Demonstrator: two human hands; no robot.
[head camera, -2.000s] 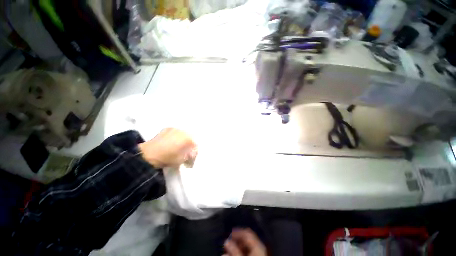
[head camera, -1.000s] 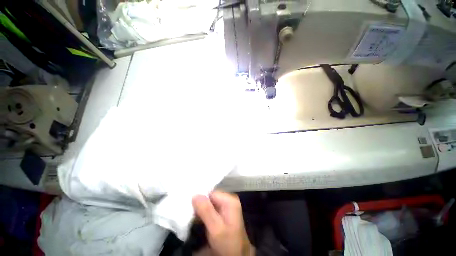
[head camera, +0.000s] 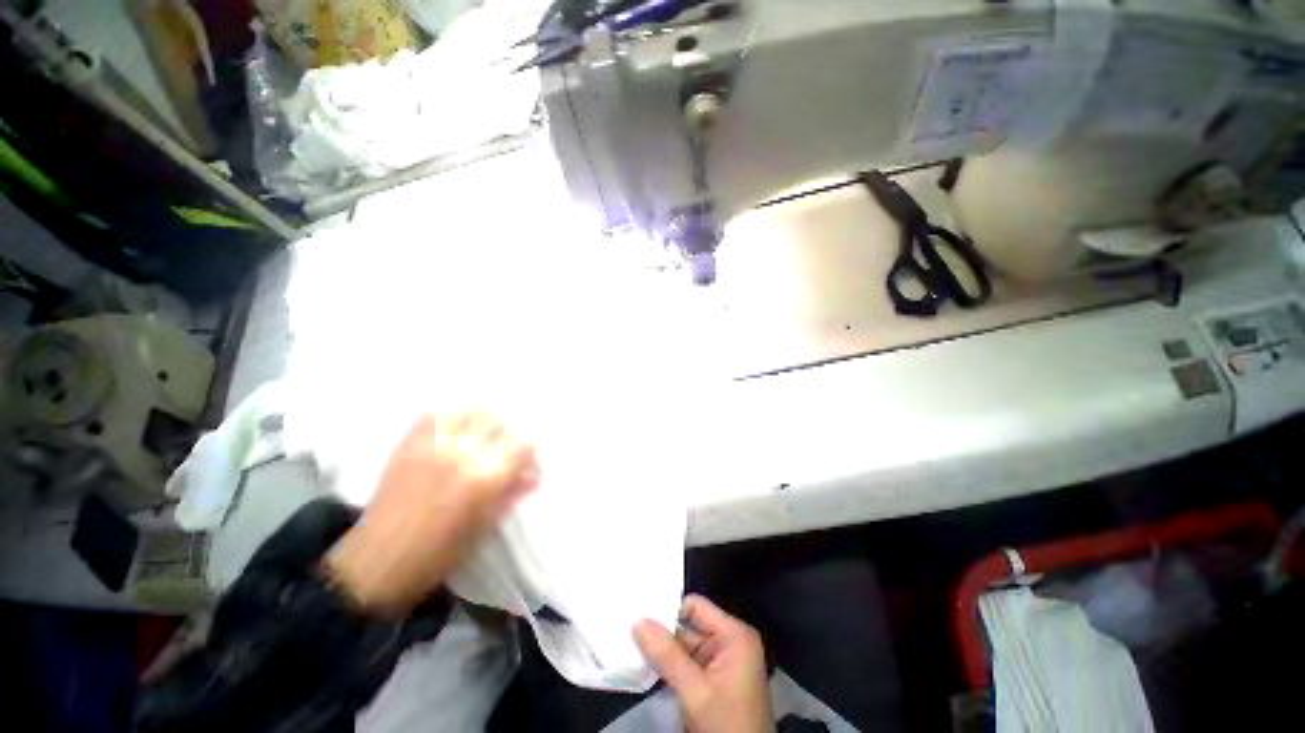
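Observation:
A white garment piece (head camera: 608, 573) lies on the table left of the needle and hangs over the front edge; much of it is lost in glare. My left hand (head camera: 447, 494) lies on the cloth with its fingers bent and blurred; whether it pinches the cloth is unclear. My right hand (head camera: 709, 662) holds the cloth's lower right corner between thumb and fingers, below the table edge. The sewing machine head (head camera: 644, 129) stands beyond the cloth, its presser foot area (head camera: 696, 258) partly in the lamp glare.
Black-handled scissors (head camera: 930, 258) lie on the bed under the arm. Thread snips (head camera: 630, 17) lie on top of the head. A red-rimmed bin (head camera: 1131, 541) with white pieces is below at right. A second machine (head camera: 108, 387) stands at left. A white fabric pile (head camera: 415, 108) lies at the back.
My left hand has come back into view, onto the cloth. My right hand has moved slightly right and down with the corner. The cloth is spread farther back, and the view has shifted.

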